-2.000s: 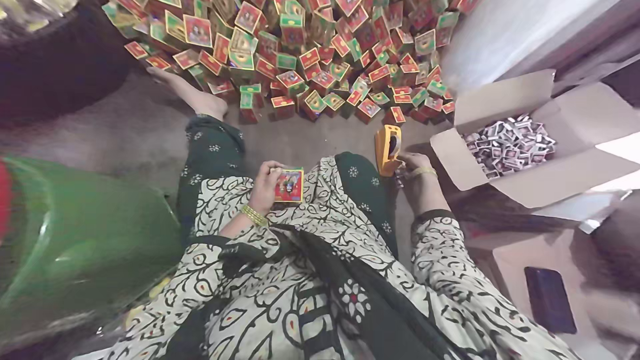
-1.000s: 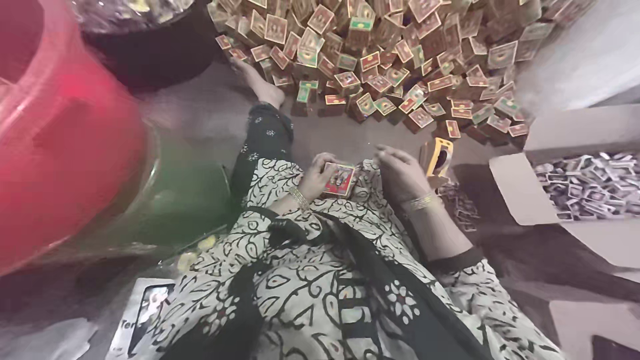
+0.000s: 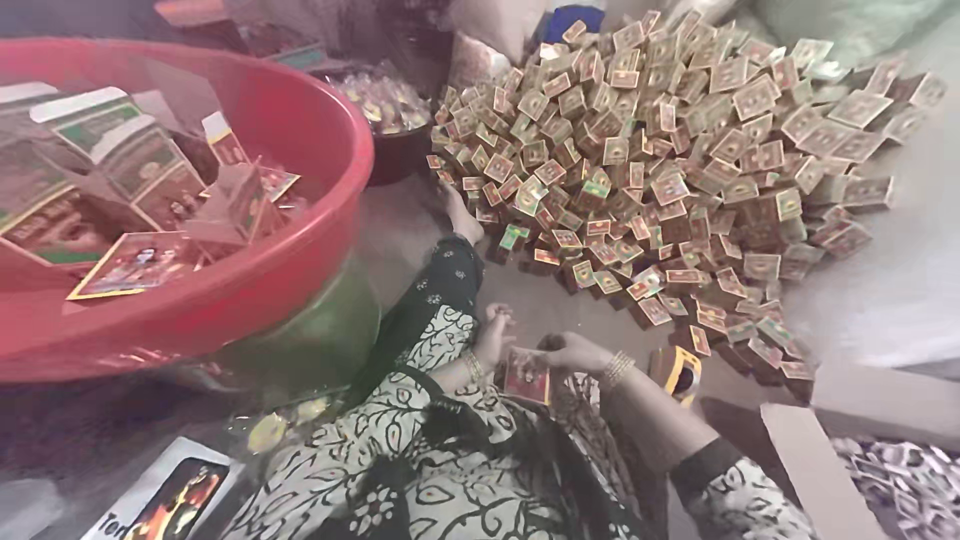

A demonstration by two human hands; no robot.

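A small printed red cardboard box [image 3: 527, 375] with a yellow edge is over my lap. My right hand [image 3: 574, 352] grips it at its upper edge. Just left of the box, my left hand [image 3: 493, 334] is raised with its fingers partly curled; I see nothing in it. Right of my right forearm stands a yellow and black object [image 3: 679, 375], perhaps a tape dispenser. Beyond my hands lies a large heap of small printed boxes [image 3: 615, 195], mostly red and green.
A red plastic tub [image 3: 341, 217] with larger printed cartons stands at left, above a green container [image 3: 330, 330]. Behind it is a dark basin [image 3: 390, 154] of wrapped items. An open cardboard box [image 3: 814, 465] of small pieces sits lower right. A printed package [image 3: 165, 495] lies lower left.
My right hand has moved from beside the yellow object to the small red box. My left hand held that box earlier and is now beside it. The view has swung left.
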